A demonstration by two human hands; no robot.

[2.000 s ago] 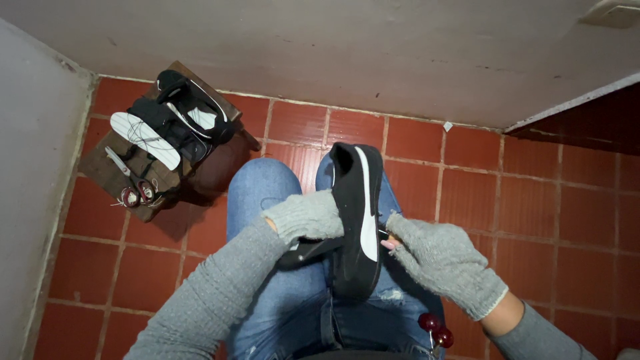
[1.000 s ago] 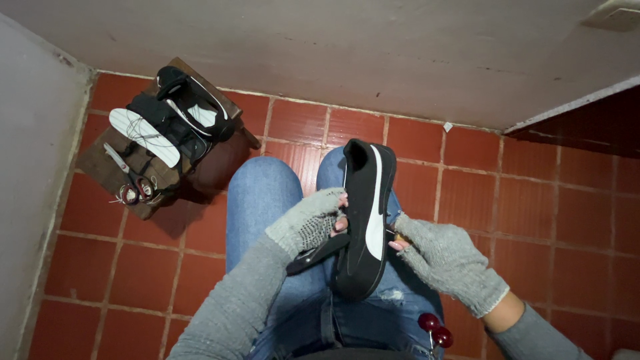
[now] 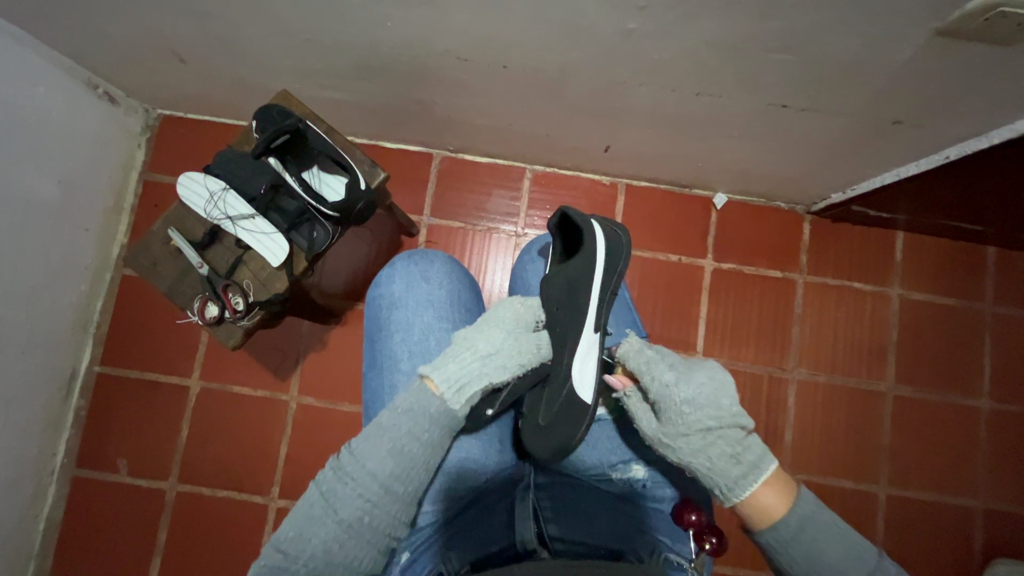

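Observation:
A black shoe with a white side stripe (image 3: pixel 588 336) stands tilted above my lap, its sole edge toward the right. My left hand (image 3: pixel 500 348), in a grey knitted glove, grips the shoe from the left, its fingertips hidden at the upper. Below that hand lies a black strap-like part (image 3: pixel 502 400), partly hidden behind the shoe. My right hand (image 3: pixel 688 404), gloved too, pinches a small tool with a thin metal shaft (image 3: pixel 610 358) against the sole side. The tool's handle is mostly hidden by the fingers, and its kind cannot be told.
At the left, a low wooden stool (image 3: pixel 164 256) bears scissors with dark red handles (image 3: pixel 210 284), a white insole (image 3: pixel 232 218) with dark thread on it, and another black shoe (image 3: pixel 352 180). Dark red balls (image 3: pixel 700 528) hang by my right thigh. Walls meet the red tiled floor (image 3: pixel 744 312).
My left hand's visible fingertips have gone from the shoe's side to out of sight at its upper. The shoe has tilted a little. My right hand stays at the sole side.

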